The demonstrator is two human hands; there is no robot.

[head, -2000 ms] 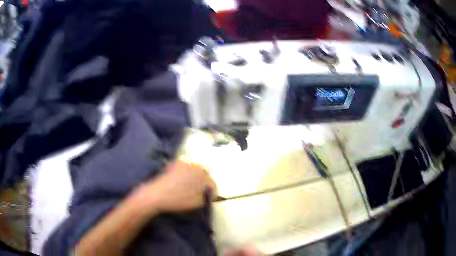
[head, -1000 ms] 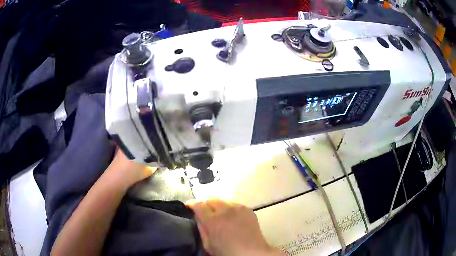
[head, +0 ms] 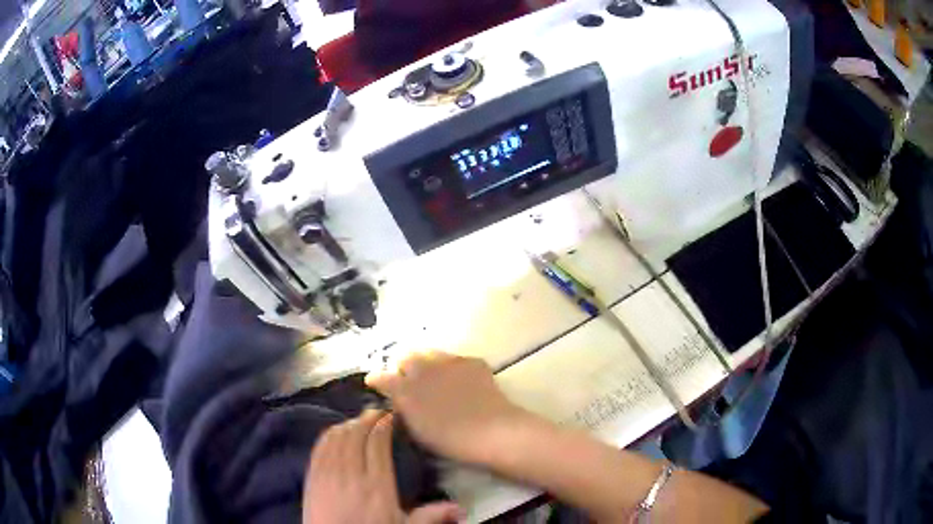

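Observation:
The dark navy-grey garment piece (head: 230,409) lies on the machine bed at the left, its edge just in front of the needle area. My right hand (head: 445,404) reaches in from the lower right, its fingertips pinching the cloth edge near the presser foot (head: 358,307). My left hand (head: 353,476) is closer to me, cut off by the bottom edge, its fingers on the cloth and its thumb to the right, gripping a fold. The two hands are nearly touching. The white sewing machine (head: 655,133) stands behind them. Glare blurs the needle area.
The lit control panel (head: 496,159) is on the machine head. Slim blue and green tools (head: 568,287) lie right of the needle, beside a beige cord (head: 645,358). A black pad (head: 752,266) is at the right. Dark cloth (head: 92,246) is heaped at the left.
The view has turned, showing more of the machine's right side. My left hand has come from beside the needle to the front of the cloth. My right hand stays on the cloth edge.

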